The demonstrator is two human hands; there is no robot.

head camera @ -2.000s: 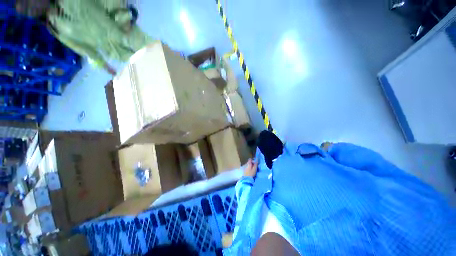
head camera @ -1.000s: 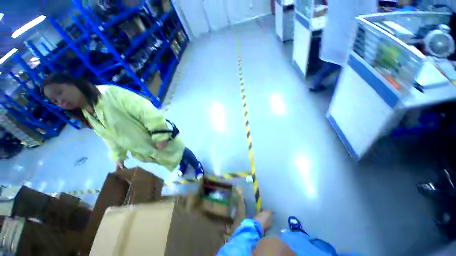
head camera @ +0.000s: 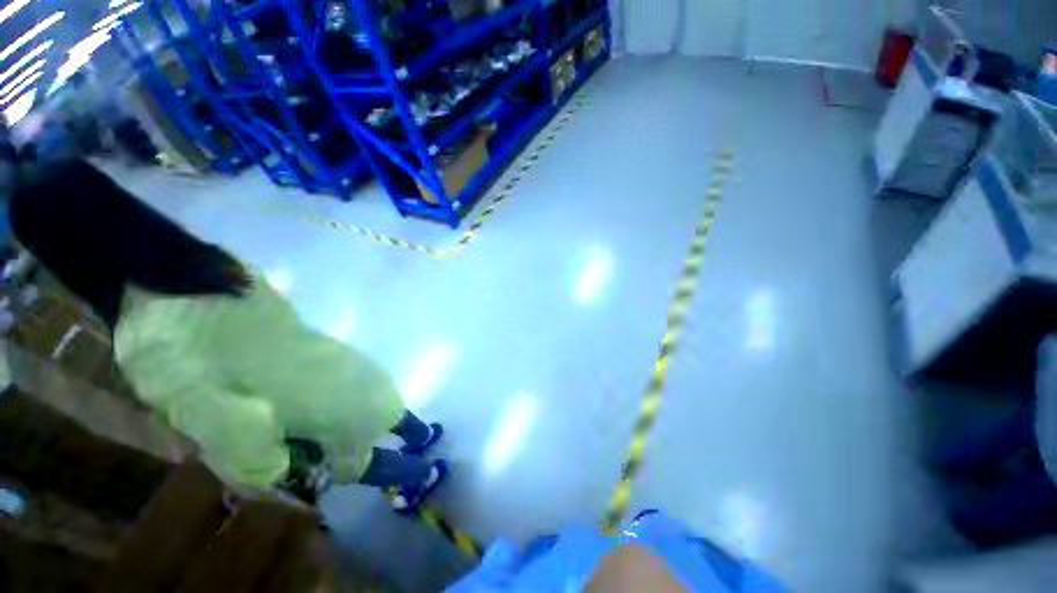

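Note:
Brown cartons point(head camera: 220, 539) stand at the lower left, blurred, some with open tops. Neither of my hands shows; only my light blue smock point(head camera: 545, 562) is seen at the bottom edge, with a shoe tip just above it. What my hands do is hidden or out of the picture.
A person in a yellow-green smock point(head camera: 255, 371) bends over the cartons at the left. Blue storage racks point(head camera: 429, 168) stand behind. Yellow-black tape point(head camera: 666, 348) runs along the grey floor. White workbenches point(head camera: 962, 266) stand at the right, dark shapes below them.
The view has swung up and left from the cartons to the aisle. The large carton has left the view. The person has turned away and bends over. My hand near the cartons no longer shows.

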